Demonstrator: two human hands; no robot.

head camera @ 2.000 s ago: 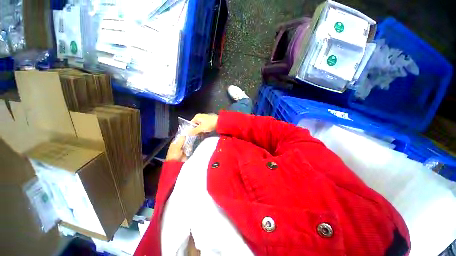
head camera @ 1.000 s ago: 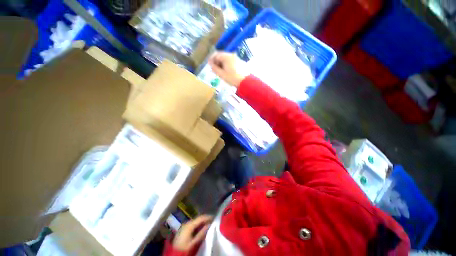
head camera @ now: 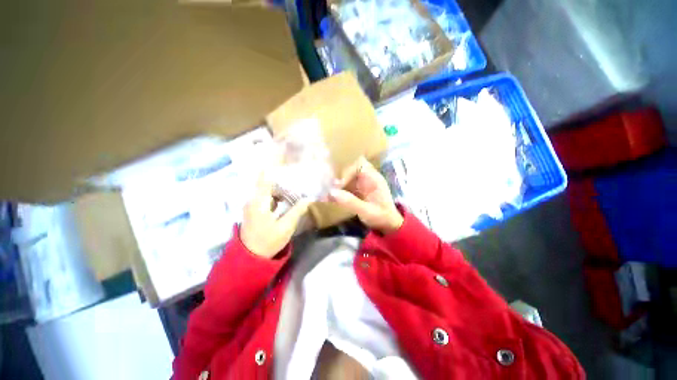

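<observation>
A clear plastic bag [head camera: 310, 159] is held up in front of my chest, blurred and bright, with small contents I cannot make out. My left hand [head camera: 271, 223] holds its left lower side. My right hand [head camera: 369, 199] pinches its right edge with the fingertips. Behind and left of the hands lies an open brown mailer box with a white inner tray [head camera: 178, 237] in it. The tray has several recesses. The box's brown flap [head camera: 338, 111] stands behind the bag. The bag and my left hand hide the tray's right end.
A blue tub [head camera: 548, 159] heaped with white packs is at the right. A small open carton [head camera: 416, 78] of clear bags stands behind it. A large brown cardboard sheet [head camera: 141, 89] covers the upper left. Red and blue crates [head camera: 642, 211] are at far right.
My right hand has come back from the papers by the blue tub to my front. My left hand has risen to meet it, and both now hold the clear bag. The view has turned.
</observation>
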